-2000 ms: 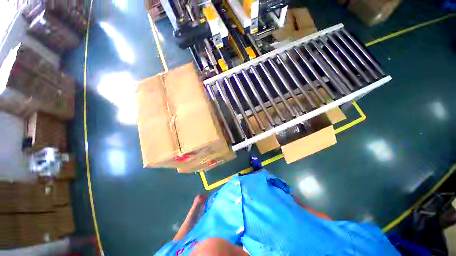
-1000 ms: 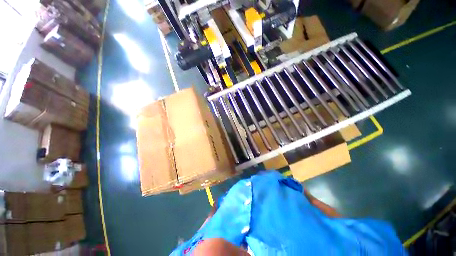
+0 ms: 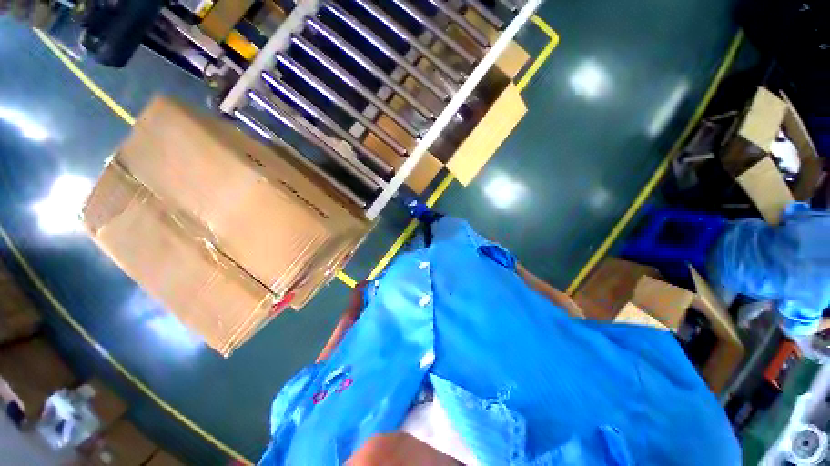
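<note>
A large closed brown carton (image 3: 227, 196) stands at the left end of the roller conveyor (image 3: 355, 82). A seam runs along its top, and a small red mark shows near its lower corner. Strips of bare arm show at both sides of my blue shirt, but neither my left hand nor my right hand can be made out.
Open cartons with raised flaps (image 3: 490, 135) lie under and beside the rollers. Part of the carton sealer (image 3: 238, 41) is at the top left. At the right, a person in a blue sleeve (image 3: 774, 264) is beside open cartons (image 3: 660, 300) and a blue stool (image 3: 669, 238).
My view has turned to the right. The carton and rollers appear rotated and shifted up and left, and the person and open cartons at the right have come into view.
</note>
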